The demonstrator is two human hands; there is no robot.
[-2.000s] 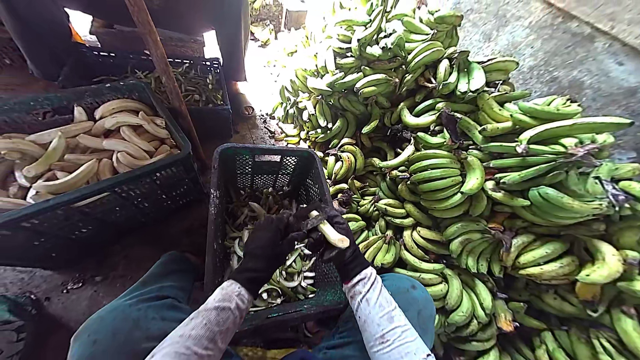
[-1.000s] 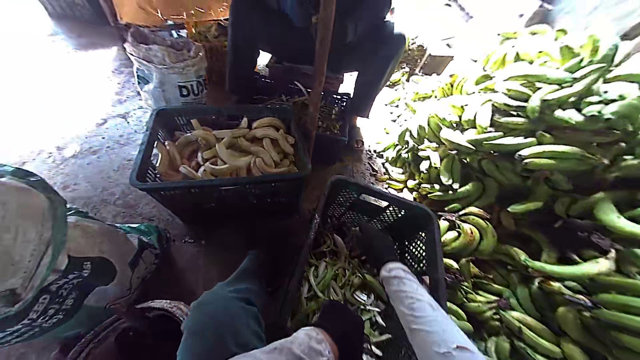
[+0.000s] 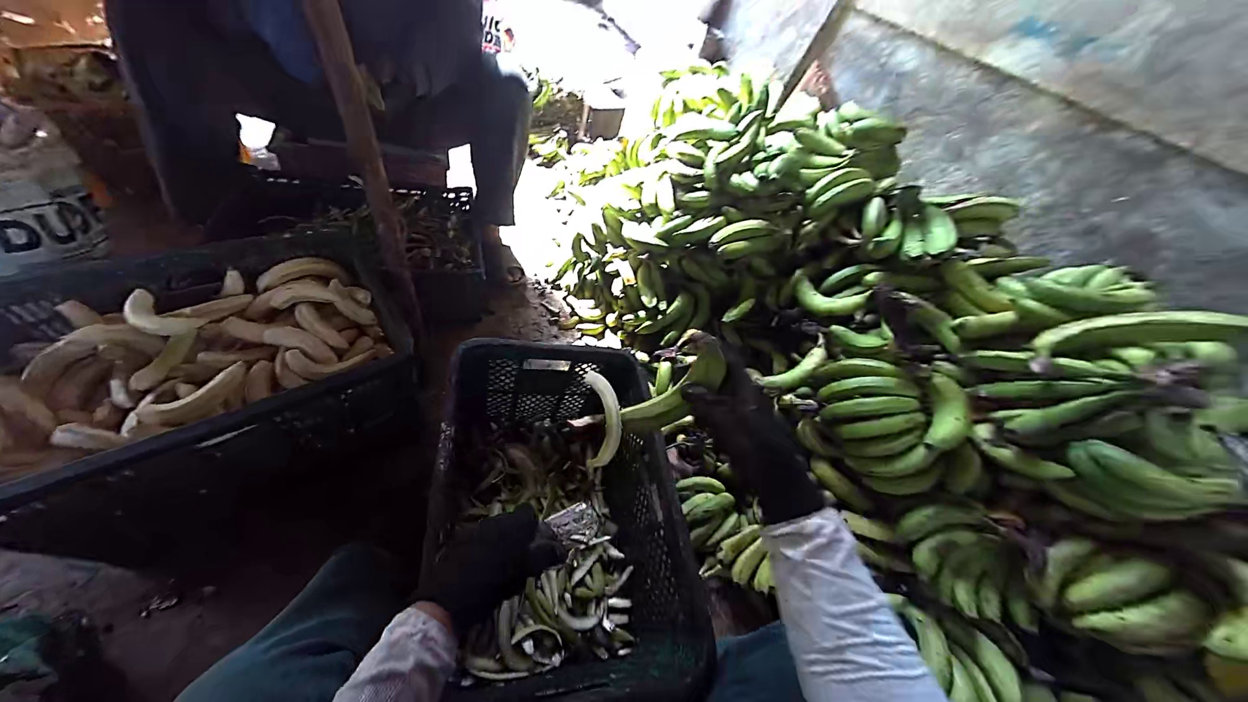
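Observation:
My right hand (image 3: 736, 419), in a dark glove, grips a green plantain (image 3: 680, 398) above the right rim of a black plastic crate (image 3: 666, 546). A strip of pale peel (image 3: 606, 419) curves down beside the plantain's lower end. Over the left part of the crate, my gloved left hand (image 3: 495, 561) is closed around a small tool with a metallic face (image 3: 573, 522); its kind cannot be told. Below both hands, green and white peels (image 3: 565, 614) fill the crate's bottom.
Peeled plantains (image 3: 205, 385) lie in a dark crate (image 3: 224, 444) at the left. Green plantains (image 3: 877, 419) are heaped at the right, near a concrete surface (image 3: 1072, 146). A wooden pole (image 3: 356, 127) stands before a seated person, with another crate (image 3: 453, 288) of peels nearby.
A second ago my right hand was inside the crate; now it holds a green plantain at the right rim. The pale, peeled piece held two seconds ago is out of my hands. The view has swung.

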